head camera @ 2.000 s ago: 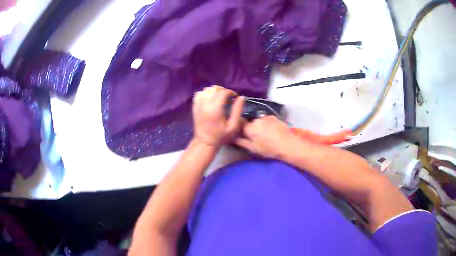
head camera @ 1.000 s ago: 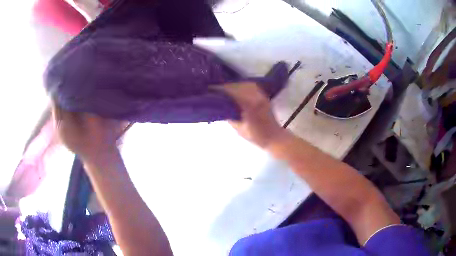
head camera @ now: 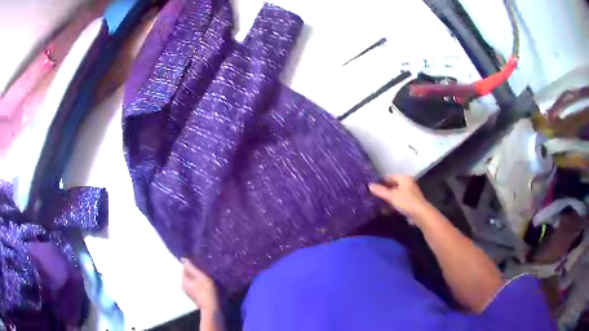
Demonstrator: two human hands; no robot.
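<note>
A purple garment with silvery flecks (head camera: pixel 284 168) lies outer side up on the white pressing table (head camera: pixel 361 26), its lower edge towards my body and a sleeve pointing away. My left hand (head camera: pixel 199 288) holds its lower left edge, partly hidden by the cloth. My right hand (head camera: pixel 402 194) pinches its lower right corner between thumb and fingers. The steam iron (head camera: pixel 431 102), with a red handle, rests on the table's right end, away from both hands.
A crumpled flecked purple pile (head camera: pixel 39 271) lies at the left. A long dark-blue-edged padded form (head camera: pixel 61 129) runs along the upper left. The iron's red-orange hose (head camera: pixel 496 79) rises at right. Cluttered cloth and cords lie beyond the right edge.
The iron has left my hands and stands at right. The garment was lifted, turned from lining side to flecked side, and is now laid down, with both hands at its near edge.
</note>
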